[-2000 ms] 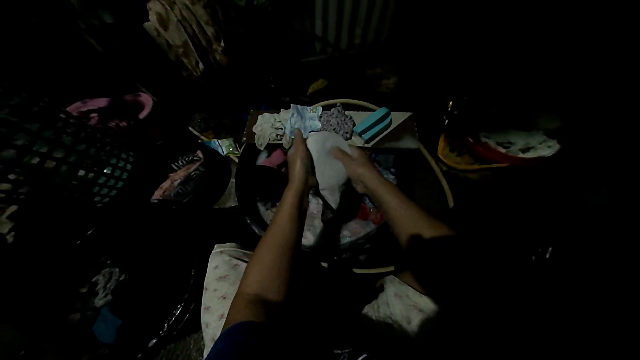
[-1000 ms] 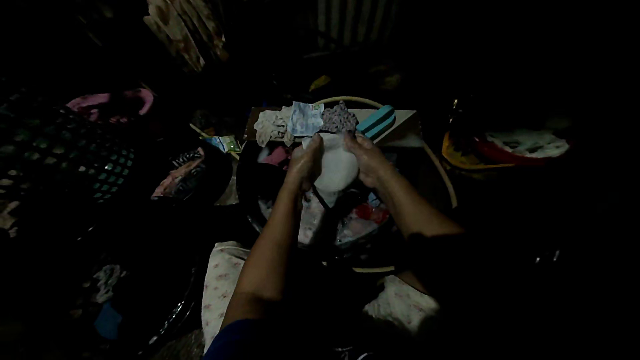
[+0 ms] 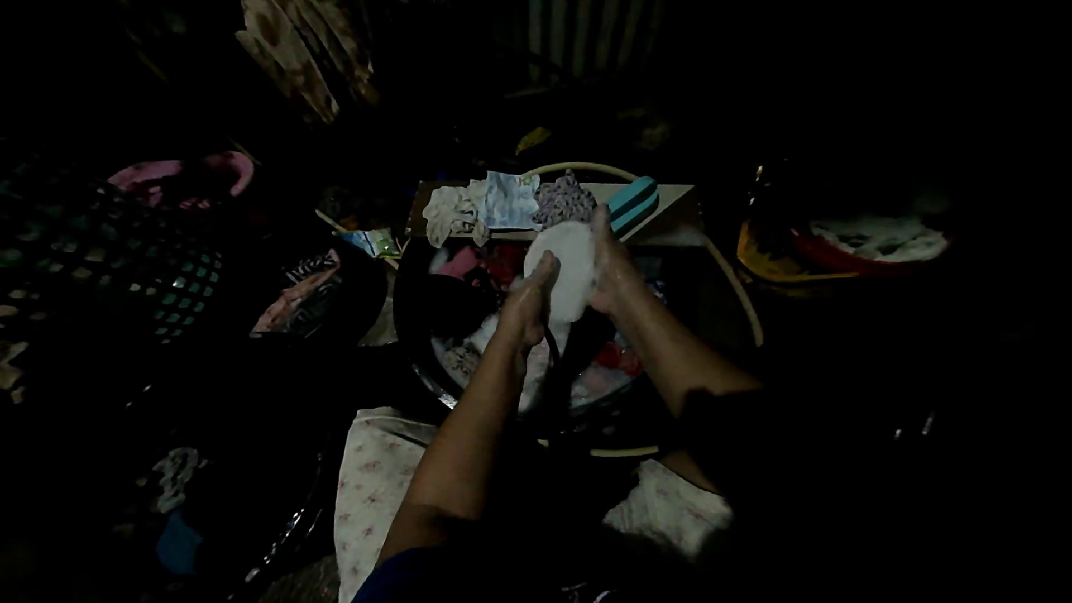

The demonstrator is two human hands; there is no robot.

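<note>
A white piece of cloth (image 3: 566, 264), oval in outline, is held up between my two hands over a dark round basin (image 3: 435, 389) of wet, sudsy clothes. My left hand (image 3: 531, 303) grips its left side, the thumb on its face. At its right edge is my right hand (image 3: 613, 270), fingers pointing up. Pink cloth (image 3: 461, 262) and red cloth (image 3: 618, 358) lie in the basin. On a board (image 3: 678, 226) across its far side rest a pale crumpled cloth (image 3: 452, 213), a light blue packet (image 3: 511, 201), a patterned purplish cloth (image 3: 566, 199) and a teal striped brush or block (image 3: 632, 203).
A green perforated plastic basket (image 3: 167, 268) and a pink basin (image 3: 188, 177) are at left, near a dark container with pink cloth (image 3: 297, 297). At right, a yellow-rimmed vessel (image 3: 754, 260) stands by a red basin with suds (image 3: 879, 243). A pale hose (image 3: 741, 293) curves round the basin.
The white cloth has shifted from a rounded bundle between both palms to a flatter, upright oval. My right hand has turned more upright at its right edge.
</note>
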